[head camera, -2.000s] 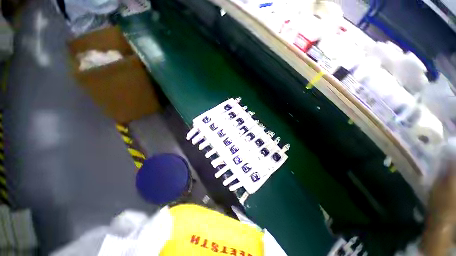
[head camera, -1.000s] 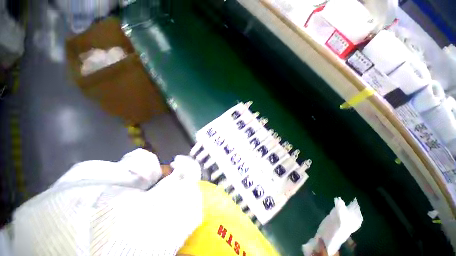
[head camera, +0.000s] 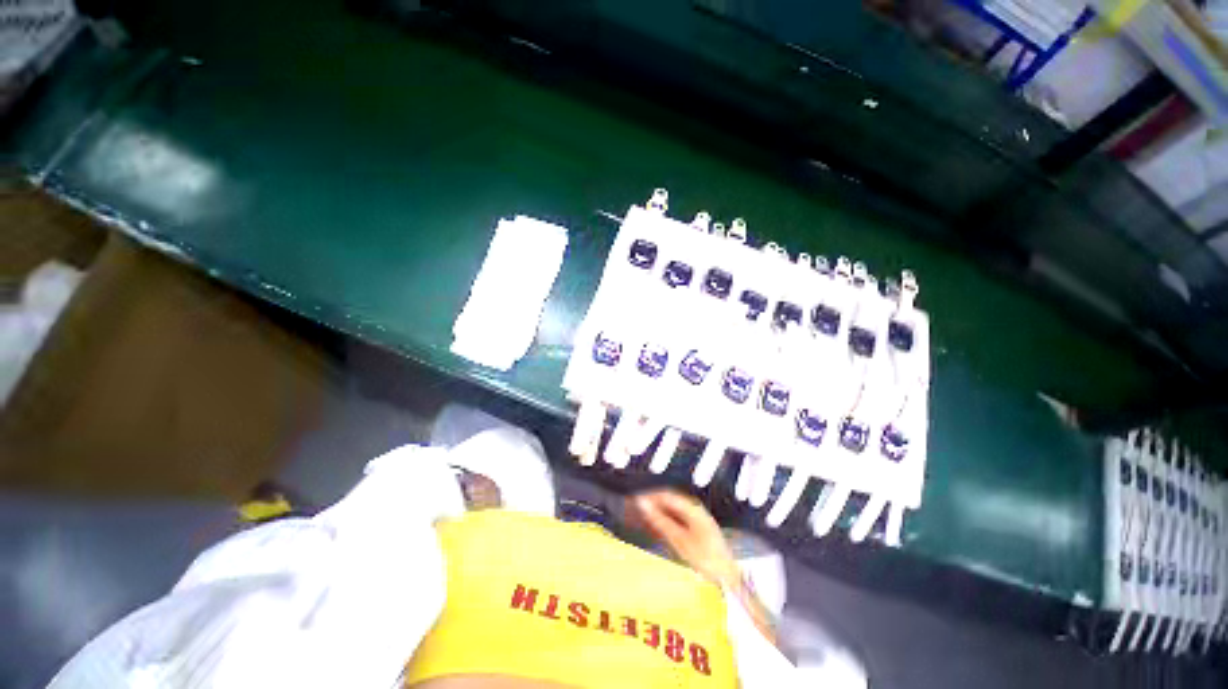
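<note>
A white foam tray (head camera: 754, 357) lies on the green bench with two rows of small dark square watches (head camera: 719, 283). White straps (head camera: 795, 495) hang over its near edge. A plain white rectangular piece (head camera: 512, 294) lies flat left of the tray, not touching it. My right hand (head camera: 684, 528) is blurred, below the tray's near edge and in front of the yellow garment; its fingertips are unclear. My left hand (head camera: 480, 490) shows only as a small patch of skin at the white sleeve, its fingers hidden.
A second tray of watches (head camera: 1169, 538) lies at the far right of the bench. A brown carton (head camera: 162, 364) stands on the left beside the bench. A shelf with a blue frame (head camera: 1030, 41) and white items is at the upper right.
The view has turned, so the first tray sits farther right and the second tray shows. The white sheet no longer shows in my right hand, which is now near my body. A flat white piece shows beside the tray.
</note>
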